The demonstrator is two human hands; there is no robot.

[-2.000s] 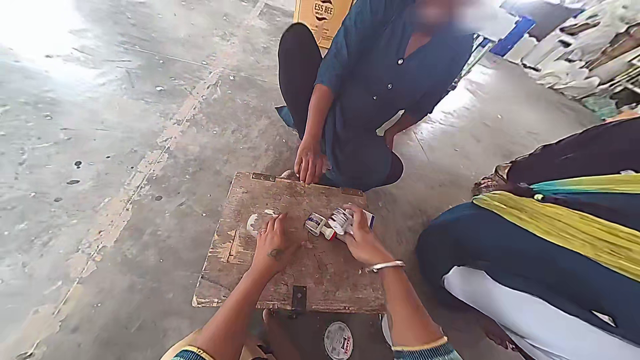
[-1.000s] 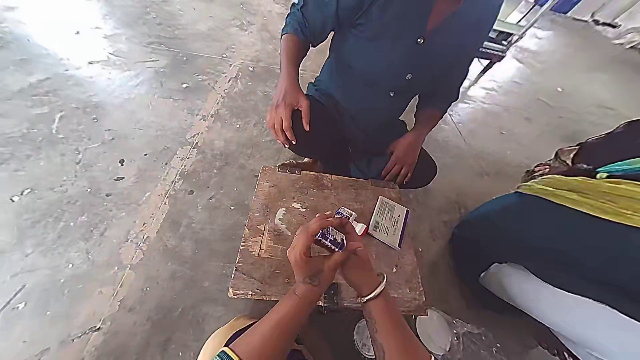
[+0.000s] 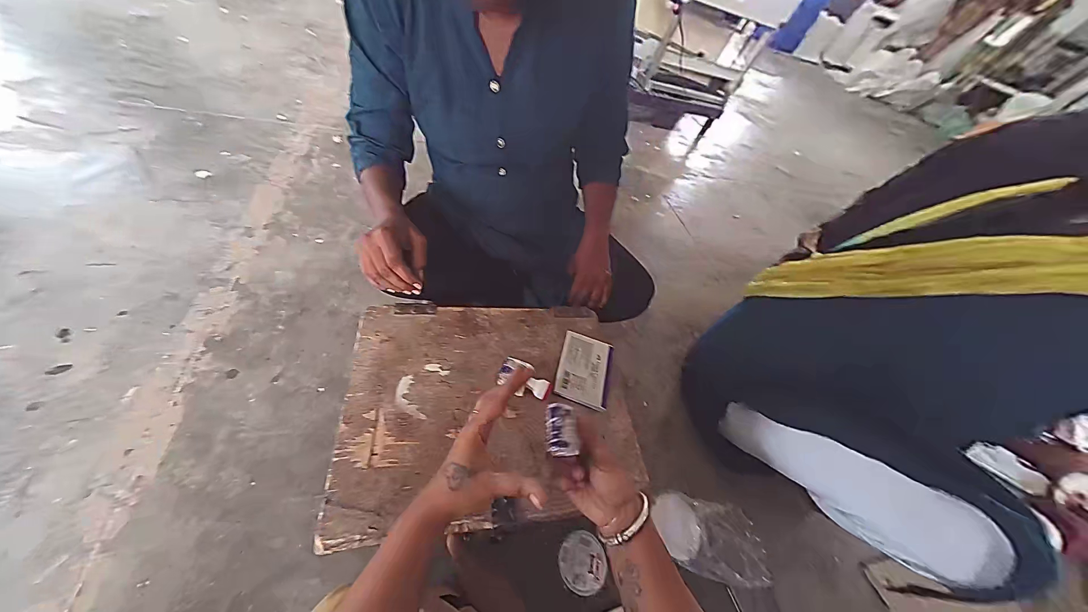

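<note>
My right hand [image 3: 595, 476] holds a small blue-and-white container [image 3: 562, 430] upright between fingers and thumb, above the near right part of a worn wooden board [image 3: 476, 476]. My left hand [image 3: 484, 459] is spread beside it, palm turned toward the container, holding nothing. Just beyond my left fingertips, a second small blue-and-white item [image 3: 512, 369] lies on the board, with a small white piece with a red end [image 3: 539, 388] against it. A flat white box with purple edges [image 3: 583, 369] lies at the board's right side; it bears writing.
A person in a blue shirt [image 3: 501, 170] sits across the board, hands on the knees. Another person [image 3: 850, 357] sits at the right. Near the board's lower right are a round lid [image 3: 583, 563] and a clear plastic bag [image 3: 722, 544]. Piled material [image 3: 901, 68] lies at the back right.
My hands, together around the small container one second ago, have parted, and the container stays in the right. Two seconds ago the flat box was in my right hand; now it lies on the board.
</note>
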